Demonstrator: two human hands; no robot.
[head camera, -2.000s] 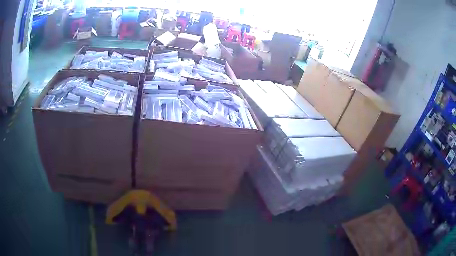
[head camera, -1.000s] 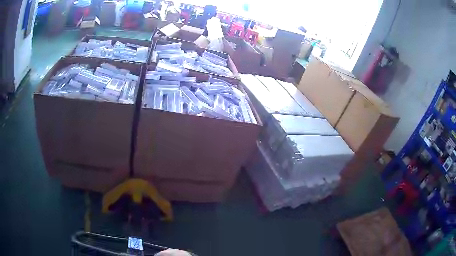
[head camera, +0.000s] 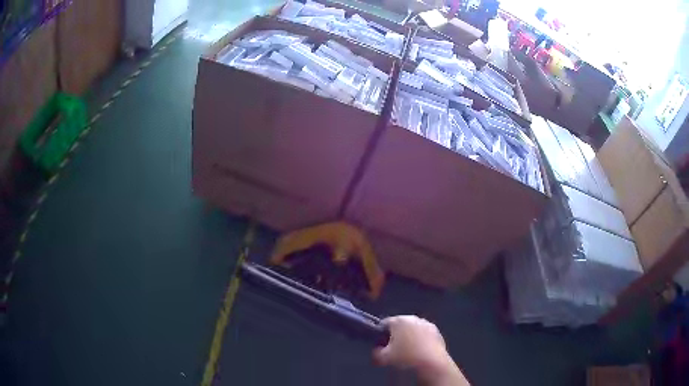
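Observation:
My right hand (head camera: 412, 343) is closed around the right end of the dark pallet jack handle (head camera: 313, 300), low in the view. My left hand is not in view. The yellow pallet jack body (head camera: 332, 245) stands at the foot of the large open cartons (head camera: 287, 151), its forks hidden. The brown cartons stand grouped close together. Clear plastic cases (head camera: 329, 69) lie heaped loose in them up to about the rims.
A wrapped white stack (head camera: 597, 219) stands right of the cartons, with a tall closed carton (head camera: 650, 192) behind it. A green crate (head camera: 57, 132) is at the left. Yellow-marked lines (head camera: 223, 332) run along the green floor. Small open boxes lie behind.
The view has swung left, so the cartons and white stack appear further right. The pallet jack handle has come up into view with my right hand around its end. The green crate now shows.

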